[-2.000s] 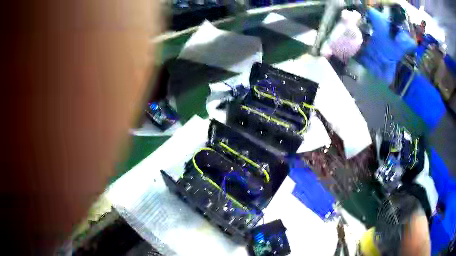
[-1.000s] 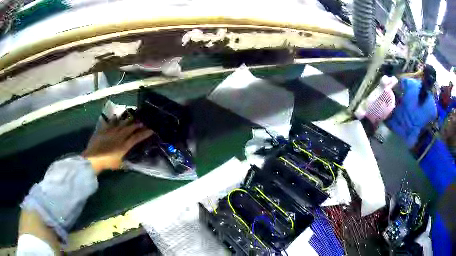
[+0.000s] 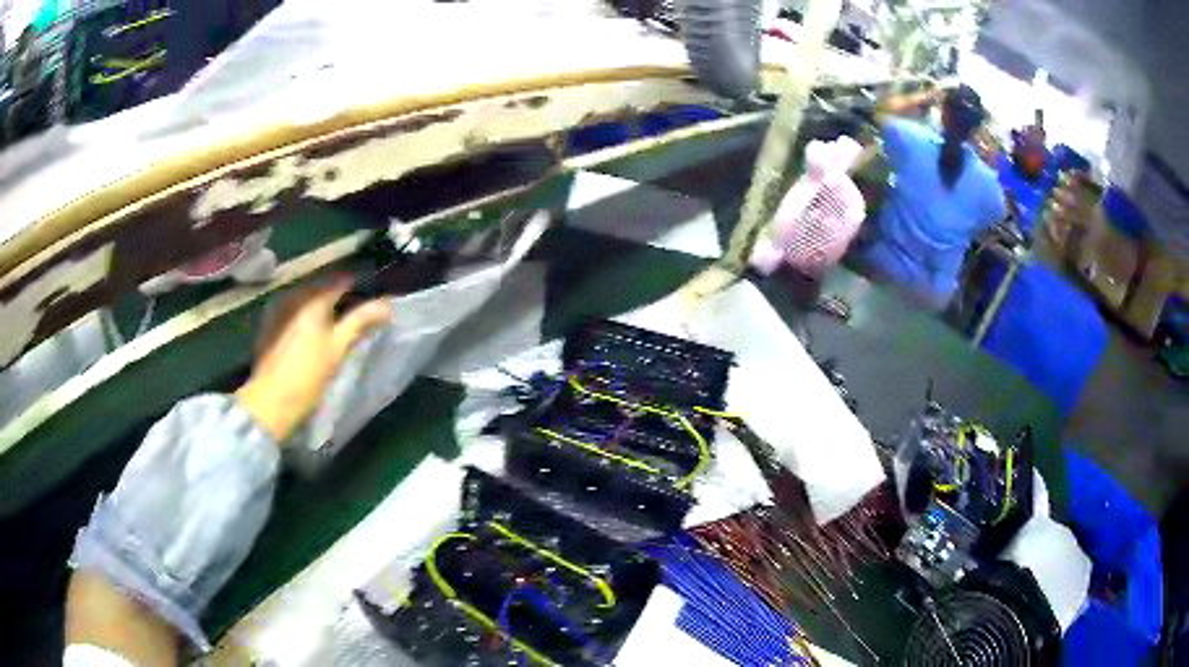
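Observation:
My left hand [image 3: 307, 352], in a pale grey sleeve, is at the left with fingers bent at the edge of a raised, blurred white sheet [image 3: 417, 332]. A dark thing, likely a black housing [image 3: 391, 267], shows at its fingertips; the exact grip is blurred. My right hand is not in view. Two open black housings with yellow wire loops lie in front: one farther back [image 3: 626, 411], one nearer [image 3: 528, 580], cut off by the bottom edge.
Blue wires [image 3: 724, 606] and brown-red wires [image 3: 795, 547] lie right of the housings. A round black fan [image 3: 978, 632] and an upright wired unit [image 3: 965, 476] stand at the right. A pink fan [image 3: 819, 215] and a person in blue [image 3: 932, 196] are beyond. A worn rail [image 3: 326, 170] crosses behind.
The view has swung right. My left hand and the white sheet with the dark housing have moved toward the rail, and the sheet has risen and tilted. The round fan now shows.

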